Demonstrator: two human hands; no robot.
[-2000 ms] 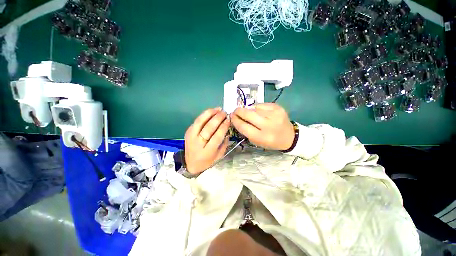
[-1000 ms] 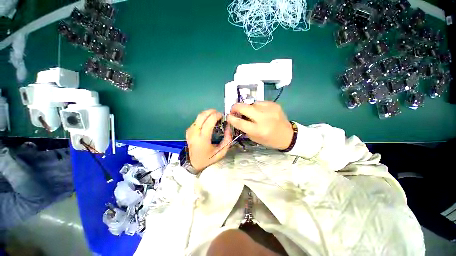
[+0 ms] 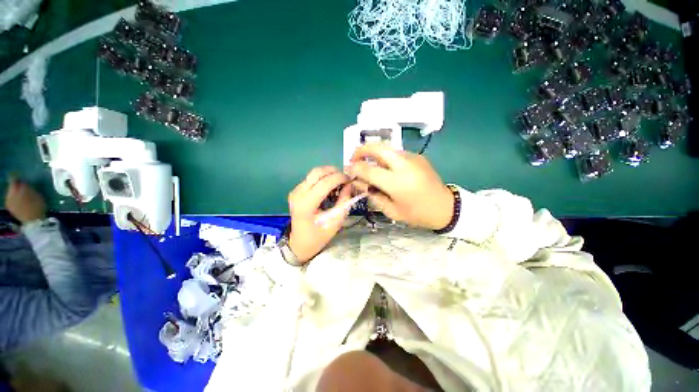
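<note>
A white camera housing (image 3: pixel 400 112) lies on the green mat in front of me, its angled arm to the upper right and a short black cable lead (image 3: pixel 426 143) beside it. My left hand (image 3: pixel 316 210) holds a small dark camera module (image 3: pixel 330 200) at the housing's near end, with a thin pale strand near its fingers. My right hand (image 3: pixel 406 186) is at the same spot, its fingertips over the housing's near part and against the module's wires. The fingers hide the exact contact and most of the housing's opening.
Many camera modules (image 3: pixel 594 115) lie at right, a smaller group (image 3: pixel 165 73) at left. Tangled white wires (image 3: pixel 410 31) lie at the back. White cameras (image 3: pixel 142 191) stand at the left edge. A blue bin (image 3: pixel 138 306) holds white housings (image 3: pixel 198 297). Another person's hand (image 3: pixel 25 200) is at far left.
My right fingers have moved slightly up over the housing's opening; my left hand stays close by with the module. Another person's hand and sleeve have come in at far left.
</note>
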